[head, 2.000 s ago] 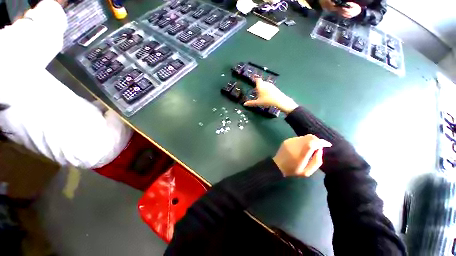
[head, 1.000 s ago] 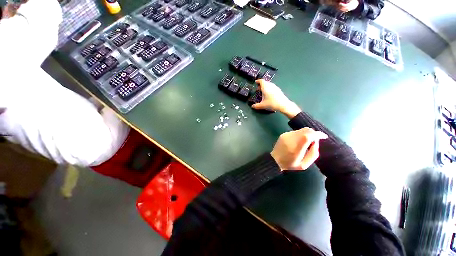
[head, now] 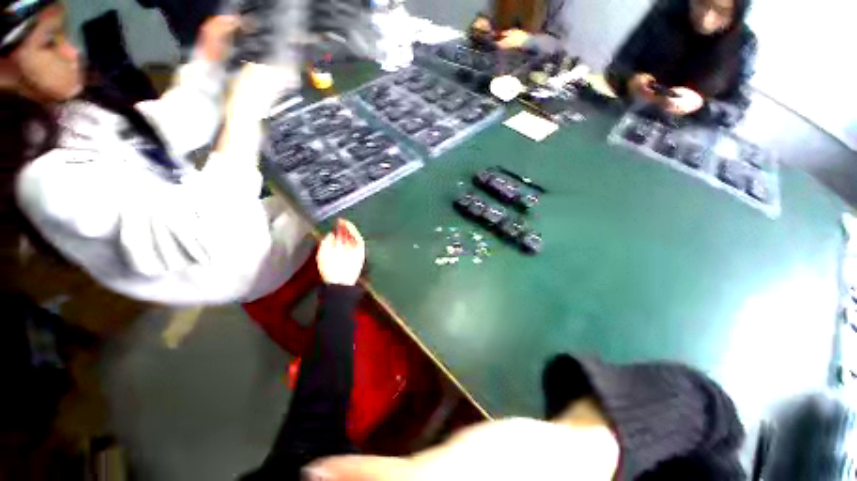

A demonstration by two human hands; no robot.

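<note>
Two short rows of black blocks (head: 498, 223) stand on the green table. A thin black rod (head: 521, 178) lies beside the far row. Tiny silver metal pieces (head: 459, 248) lie loose near the blocks. My left hand (head: 342, 256) is at the table's wooden edge, left of the pieces, with fingers bunched; whether it holds anything cannot be told. My right hand (head: 479, 453) is large and blurred at the bottom edge, partly cut off, away from the blocks; its fingers are not clear.
Two clear trays of keypad phones (head: 343, 155) lie at the far left. A white-sleeved person (head: 160, 216) sits left, holding blurred trays. Another person (head: 695, 56) sits across, behind a phone tray (head: 771, 202). A white card (head: 530, 125) lies on the far side. A red stool (head: 381, 376) stands below my left hand.
The view has swung up and left. My right hand has left the blocks and drawn back to the bottom edge. My left hand has moved left to the table edge.
</note>
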